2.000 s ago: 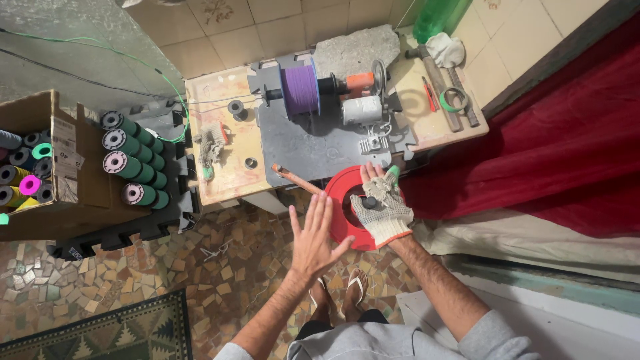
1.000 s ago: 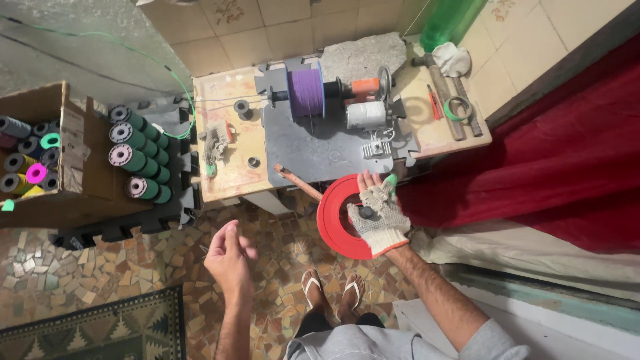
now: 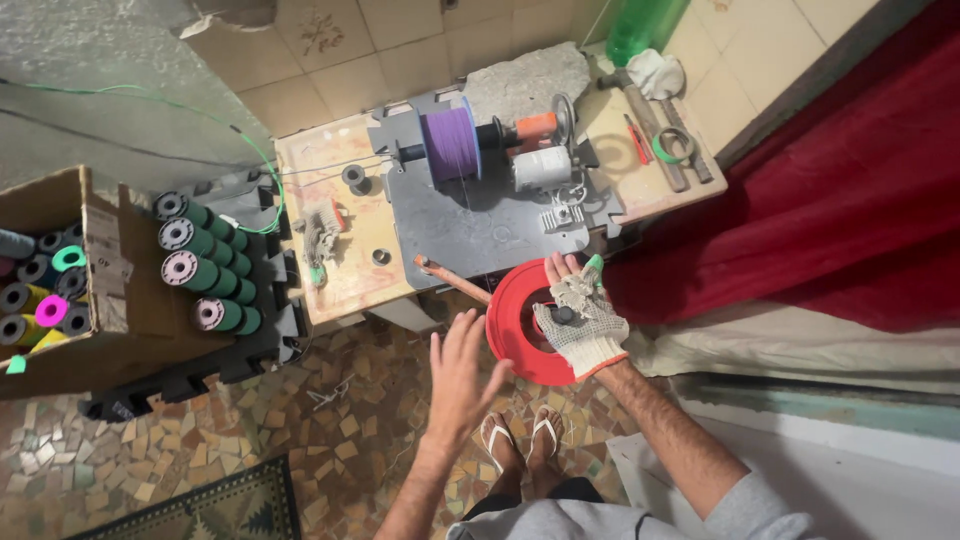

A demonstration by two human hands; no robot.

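Note:
A large red reel (image 3: 510, 330) stands in front of the table's edge, at the end of a reddish-brown bar (image 3: 454, 279). My right hand (image 3: 585, 319), in a worn knitted glove with bare fingertips showing, lies over the reel's right side by its dark hub knob (image 3: 562, 314); whether it grips is hard to tell. My bare left hand (image 3: 461, 371) is just left of the reel, fingers spread, holding nothing. Behind, a spool of purple line (image 3: 450, 144) sits on a shaft beside an electric motor (image 3: 541, 169), on a grey board (image 3: 480, 232).
Left on the floor mat are green spools (image 3: 187, 271) and a cardboard box (image 3: 142, 300) of coloured spools. The table holds another glove (image 3: 322, 236), a small black spool (image 3: 356, 180), a red utility knife (image 3: 637, 140), a hammer (image 3: 652, 135) and green tape (image 3: 673, 145). A red curtain (image 3: 810, 210) hangs right.
My left hand was at the reel two seconds ago, then lower left with its fingers together. Now it is back near the reel with fingers spread. My right hand has stayed over the reel.

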